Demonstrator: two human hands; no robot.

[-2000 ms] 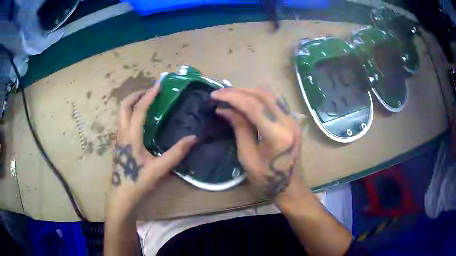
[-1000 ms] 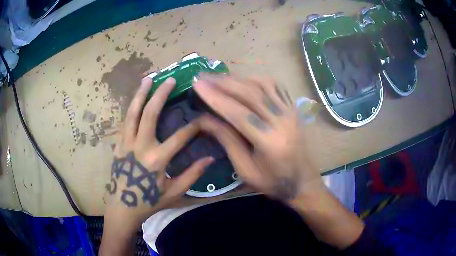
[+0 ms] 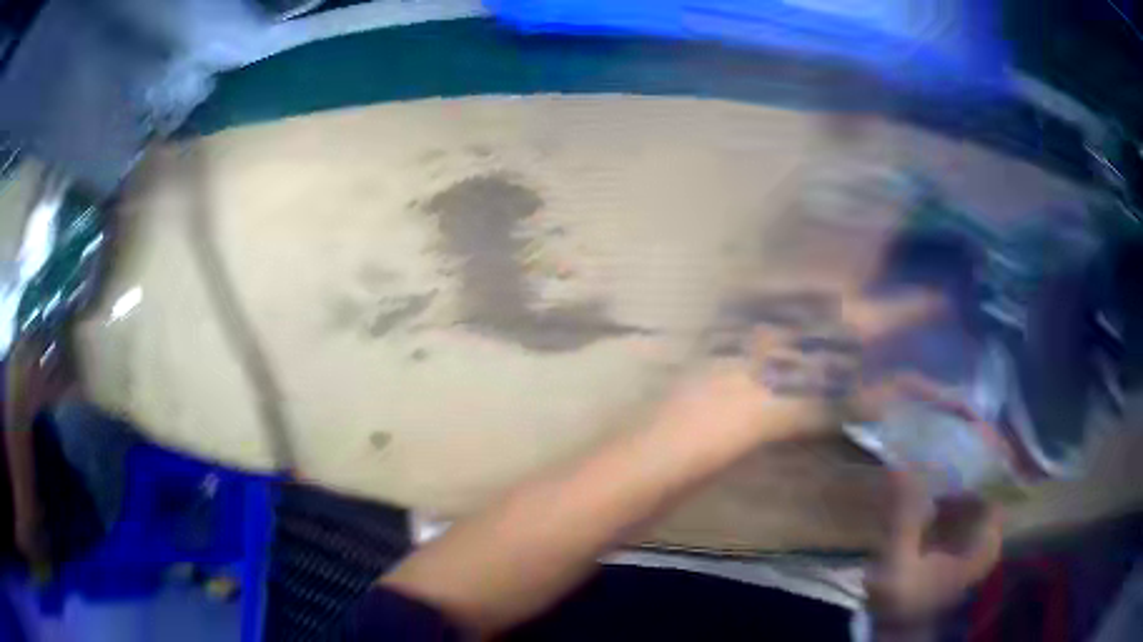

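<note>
The view is strongly blurred. My left hand (image 3: 815,345) reaches across to the right side of the bench, its fingers over or at a green housing (image 3: 865,188) with a dark recess; whether it grips the housing cannot be told. My right hand (image 3: 934,539) is at the lower right, closed around a pale translucent thing that looks like the glue bottle (image 3: 934,439). More dark, shiny housings (image 3: 1065,314) stand at the right edge, smeared together.
Stained tan cardboard (image 3: 364,376) covers the bench. A dark cable (image 3: 232,301) crosses its left part. A blue crate (image 3: 752,31) is beyond the bench. A shiny housing (image 3: 50,270) and part of a person's arm (image 3: 23,452) are at the left edge, above a blue stool (image 3: 194,527).
Both hands have left the front centre and moved right. The housing they worked on no longer shows there. My right hand has taken the pale bottle. The view has shifted.
</note>
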